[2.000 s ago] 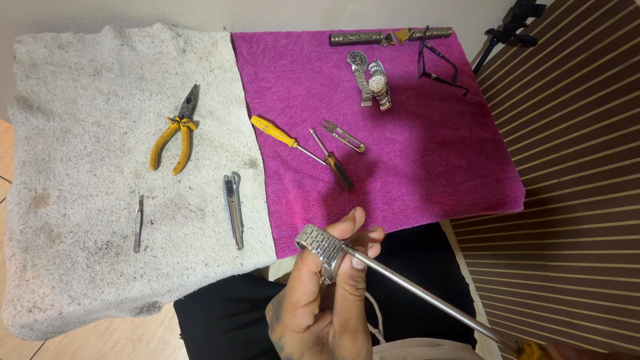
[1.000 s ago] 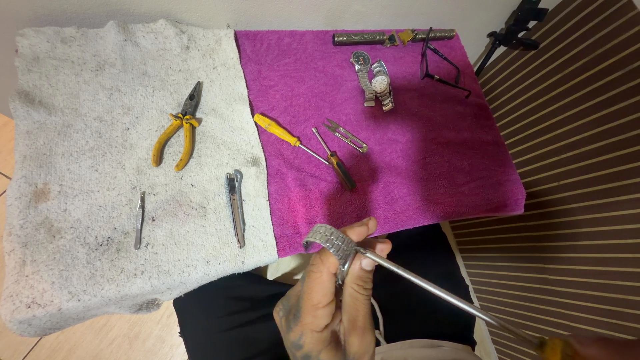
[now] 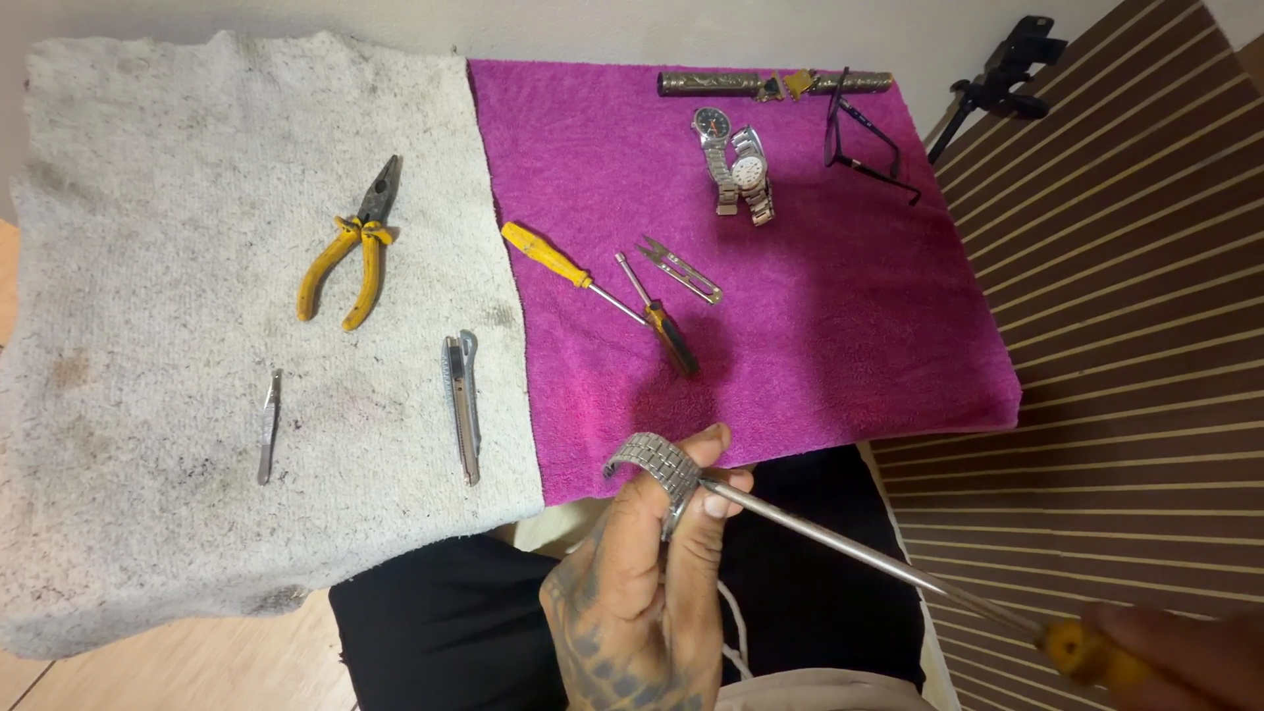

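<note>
My left hand [image 3: 652, 592] holds a metal link watch bracelet [image 3: 657, 459] over the near edge of the purple towel, its links curving over the fingers. At the lower right, my right hand [image 3: 1185, 647], blurred, grips the yellow handle of a long screwdriver [image 3: 869, 558]. The screwdriver's tip meets the watch between my left thumb and fingers; the exact contact point is hidden. Beyond my hands lie a yellow-handled screwdriver [image 3: 548, 254], a short screwdriver [image 3: 671, 339] with a dark and amber handle, and metal thread snips [image 3: 681, 270].
Two metal wristwatches [image 3: 749, 172], black-framed eyeglasses [image 3: 839, 138] and an ornate metal tube [image 3: 709, 84] lie at the back of the purple towel [image 3: 889, 326]. Yellow-handled pliers [image 3: 370, 237], tweezers [image 3: 269, 427] and a utility knife [image 3: 460, 410] rest on the grey-white cloth [image 3: 178, 296]. A striped panel [image 3: 1106, 395] stands at right.
The left hand, with the watch bracelet, has moved slightly right since the oldest frame, and the bracelet's tilt has changed. The screwdriver's tip stays at the watch.
</note>
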